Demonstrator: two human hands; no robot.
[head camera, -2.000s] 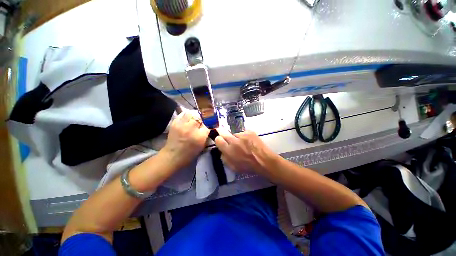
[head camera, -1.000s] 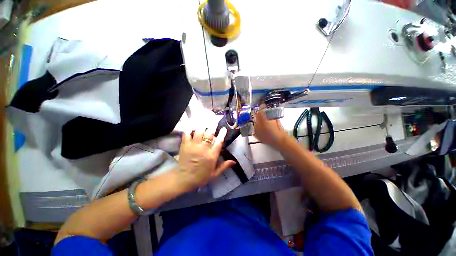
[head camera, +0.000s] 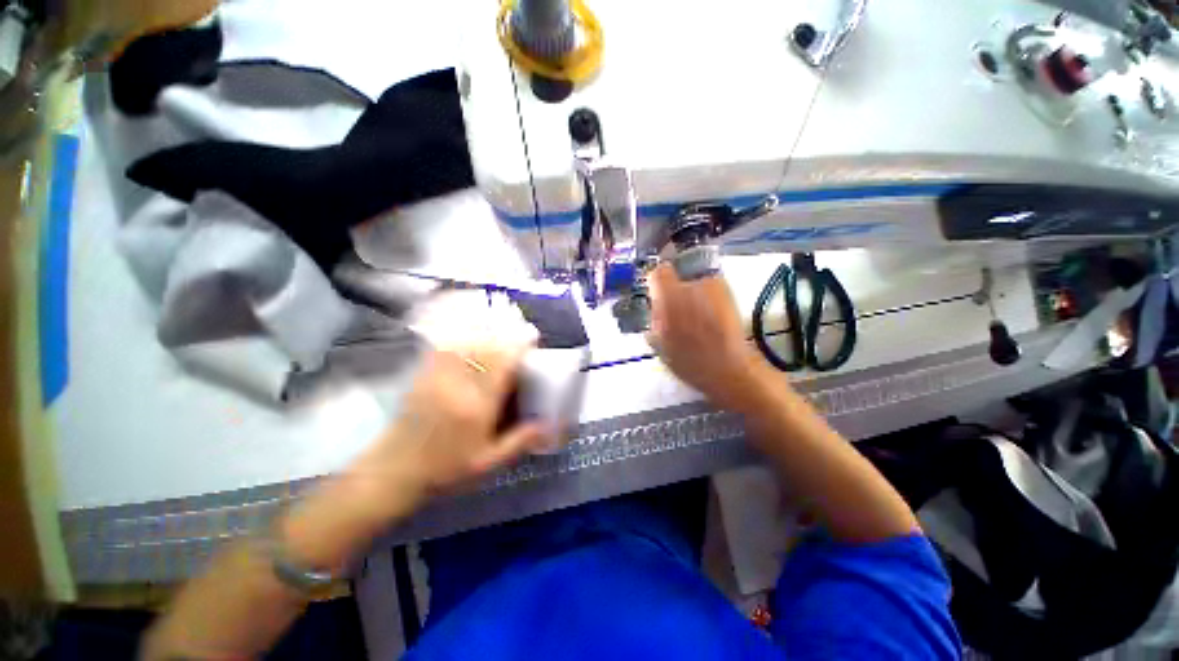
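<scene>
The light-grey and black garment piece (head camera: 246, 278) lies heaped left of the needle, its right end near the presser foot (head camera: 597, 278). My left hand (head camera: 459, 413) is blurred and lies over the near right end of the fabric, thumb apart from the fingers; whether it grips the cloth cannot be told. My right hand (head camera: 696, 323) is just right of the presser foot, its fingertips up at the tension dial (head camera: 698, 256) and partly hidden there. The white sewing machine head (head camera: 905, 103) stands above both hands.
Dark green scissors (head camera: 804, 316) lie right of my right hand on the machine table (head camera: 233, 452). A ruler strip (head camera: 724, 420) runs along the front edge. A black-and-white bundle (head camera: 1034, 517) hangs at the lower right. A yellow-ringed knob (head camera: 550, 39) tops the head.
The garment heap has shifted and been refolded, its black parts now higher up. My left hand has moved left and down. My right hand left the fabric and went to beside the tension dial.
</scene>
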